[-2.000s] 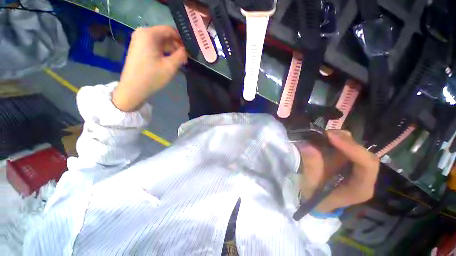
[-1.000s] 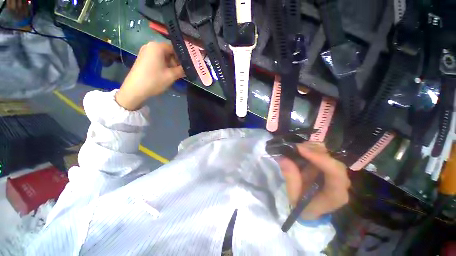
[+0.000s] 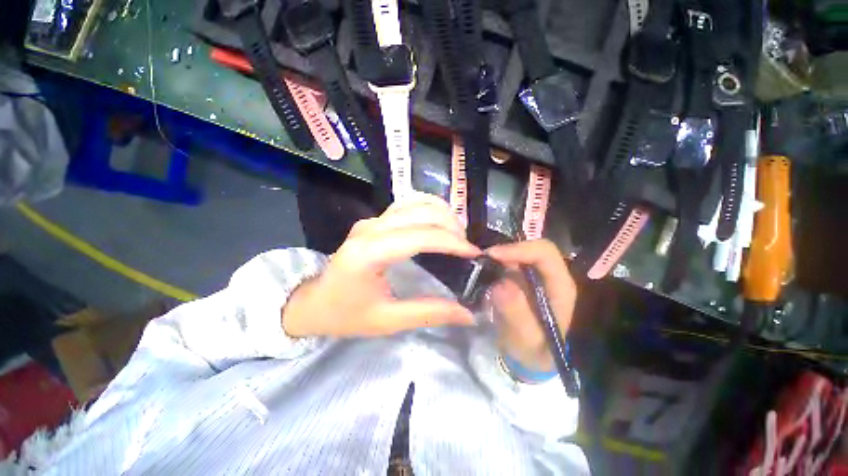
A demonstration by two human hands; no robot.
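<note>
A dark watch is held above the lap, between both hands. My left hand is at its left side, fingertips above and thumb below, touching or very near its edge. My right hand grips its right side. A slim dark stick with small pale print runs down across my right hand towards the blue wristband; I cannot tell whether it is tweezers or a pen. The watch's underside and much of its strap are hidden.
A dark foam tray holds several watches. A white-strapped watch, black straps and pink straps hang over the green bench's front edge. An orange-handled tool and white sticks lie at right. A red crate is at lower right.
My left hand has moved right and down from the bench edge to the watch. My right hand still holds the watch and stick, now nearer the picture's middle. The view has shifted right along the bench.
</note>
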